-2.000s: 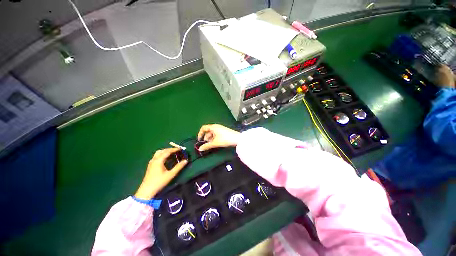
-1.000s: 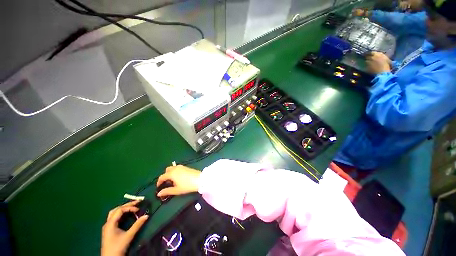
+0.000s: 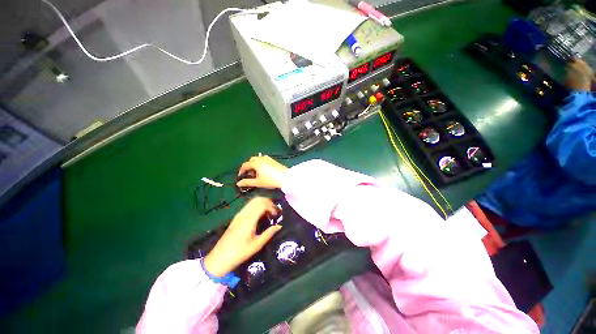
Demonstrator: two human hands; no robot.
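A black tray (image 3: 304, 265) with round watch units in square pockets lies in front of me at the near edge. My left hand (image 3: 245, 235), with a blue band at the wrist, is over the tray with its fingers around a watch unit (image 3: 275, 214) in the back row. My right hand (image 3: 260, 175) is on the mat just behind the tray, its fingers closed around a small dark round unit (image 3: 246, 176). Thin black leads (image 3: 212, 196) with a white tag (image 3: 212, 182) lie loose on the mat beside it.
A power supply (image 3: 287, 91) with red digits stands behind, papers and marker pens on top. Yellow leads (image 3: 406, 156) trail from it beside another tray of units (image 3: 444, 145). A person's blue sleeve (image 3: 575, 134) is at the right. A blue sheet (image 3: 33, 241) lies at far left.
My left hand has moved from the leads on the mat to the tray's back row. The white-tagged lead it was at now lies loose. My right hand still holds a unit behind the tray.
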